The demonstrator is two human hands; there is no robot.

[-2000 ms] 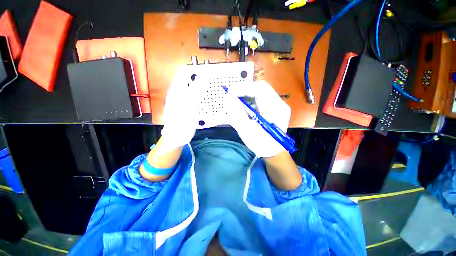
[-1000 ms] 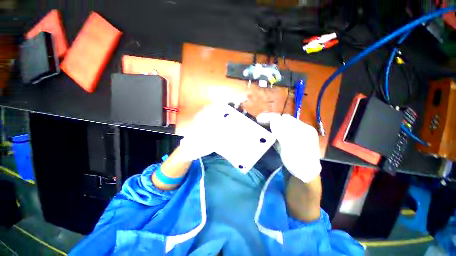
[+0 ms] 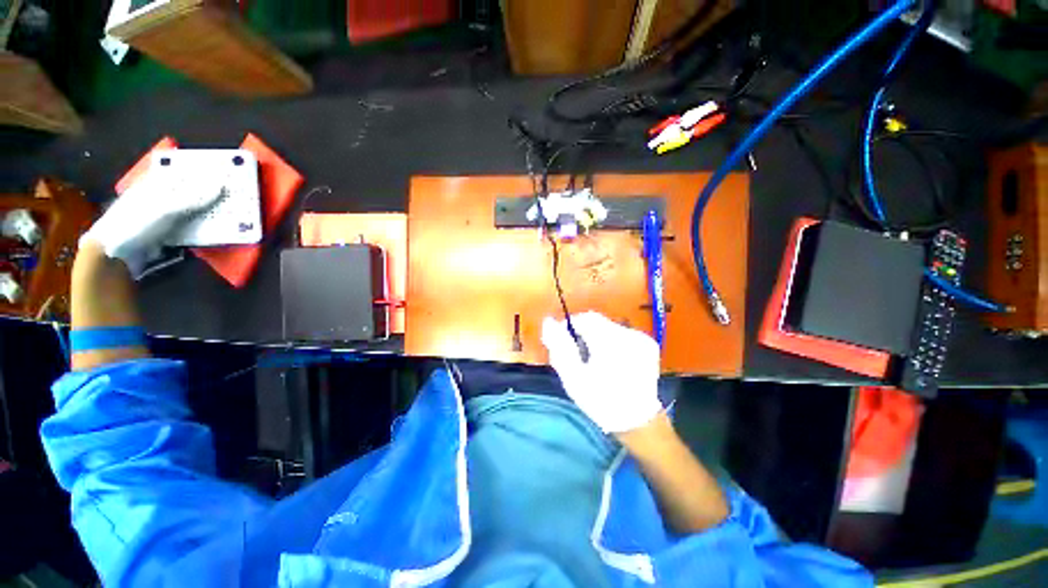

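My left hand [image 3: 144, 218], in a white glove, holds a set-top box [image 3: 238, 207] with its pale vented underside up, over the foam pads at the far left. My right hand [image 3: 611, 373], also gloved, holds the plug end of a thin black lead [image 3: 560, 279] at the front edge of the orange-brown jig board [image 3: 460, 264]. The lead runs up to the connector block [image 3: 567, 210], which has no box on it. A blue marker pen [image 3: 654, 276] lies on the board's right part.
A black set-top box [image 3: 330, 293] sits left of the board, another [image 3: 856, 287] on a red pad at right beside a remote control [image 3: 937, 310]. A blue cable [image 3: 753, 138] loops onto the board. AV plugs [image 3: 687, 126] lie behind. An orange box [image 3: 1020, 230] stands far right.
My left hand has carried the box from in front of the board to the far-left pads. My right hand has let go of the box and taken the black lead. The view has shifted.
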